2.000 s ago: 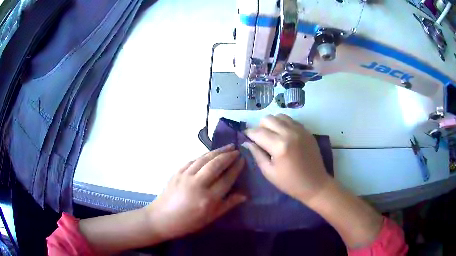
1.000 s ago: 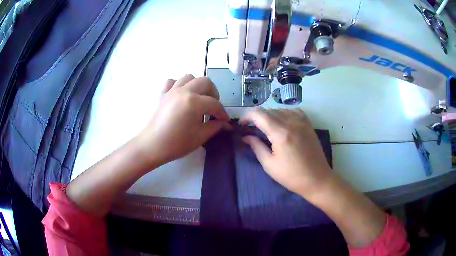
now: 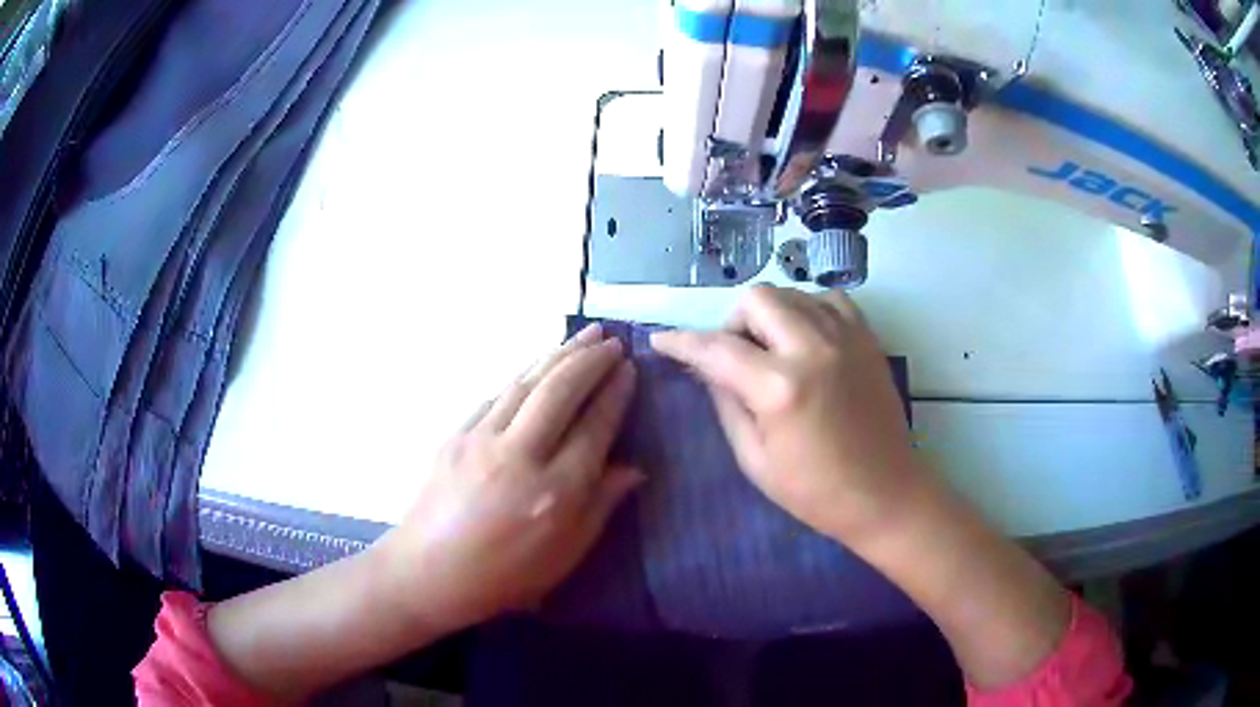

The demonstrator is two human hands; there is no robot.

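Observation:
A dark purple-navy garment panel (image 3: 732, 511) lies on the white table below the needle area and hangs over the front edge. A lengthwise seam or fold line runs down it. My left hand (image 3: 532, 477) lies flat on its left part, fingertips near the top edge. My right hand (image 3: 808, 414) has its thumb and index finger at the panel's top edge, close to the left fingertips. The fingers look pressed on the cloth; whether they pinch it is hard to tell. The presser foot (image 3: 735, 238) is above the panel, with no cloth under it.
The white sewing machine head (image 3: 1105, 180) with a blue stripe spans the upper right. The metal needle plate (image 3: 643, 228) is uncovered. Stacked cut pieces (image 3: 152, 304) lie at the left. Blue-handled snips (image 3: 1179, 439) lie at the right. A measuring tape strip (image 3: 277, 535) runs along the front edge.
My left hand has come down from the top edge and now lies flat on the panel. The raised, folded top edge now looks flatter. My right hand has stayed near the top edge.

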